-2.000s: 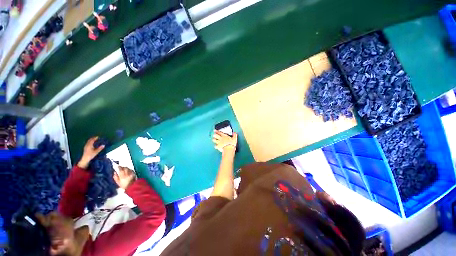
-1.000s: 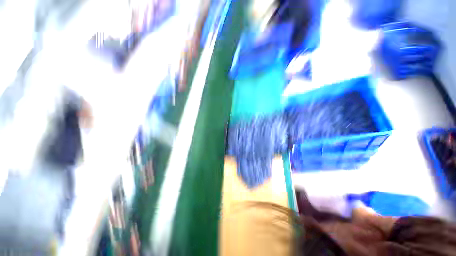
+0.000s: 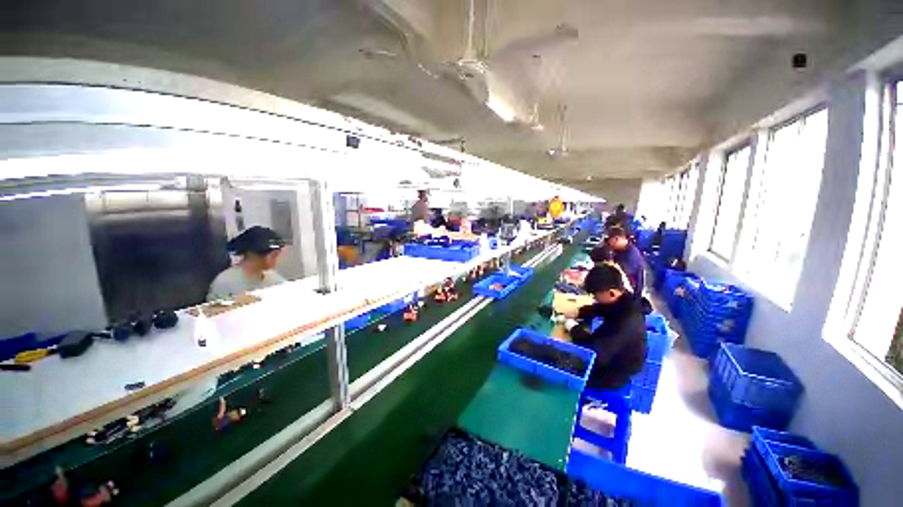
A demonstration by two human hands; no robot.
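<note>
Neither of my hands is in the picture. Nearest in front of me, a black tray (image 3: 424,483) full of dark blue plastic parts (image 3: 490,475) sits on the teal bench (image 3: 525,411), cut off by the bottom edge. More dark parts lie just right of it, beside the rim of a blue crate (image 3: 644,480). Farther up the bench stands a blue tray (image 3: 584,376) with dark contents. The dark green conveyor belt (image 3: 436,396) runs away on the left of the bench.
A person in dark clothes (image 3: 619,342) sits at the bench ahead, others beyond. A person in a cap (image 3: 255,262) is across the line. A metal post (image 3: 339,366) stands on the rail. Blue crates (image 3: 754,386) line the right wall. Small reddish pieces (image 3: 230,411) lie on the far belt.
The view has swung up and to the right, along the line. The tan board, phone and neighbour are out of view. My left hand, earlier at the phone, is no longer seen.
</note>
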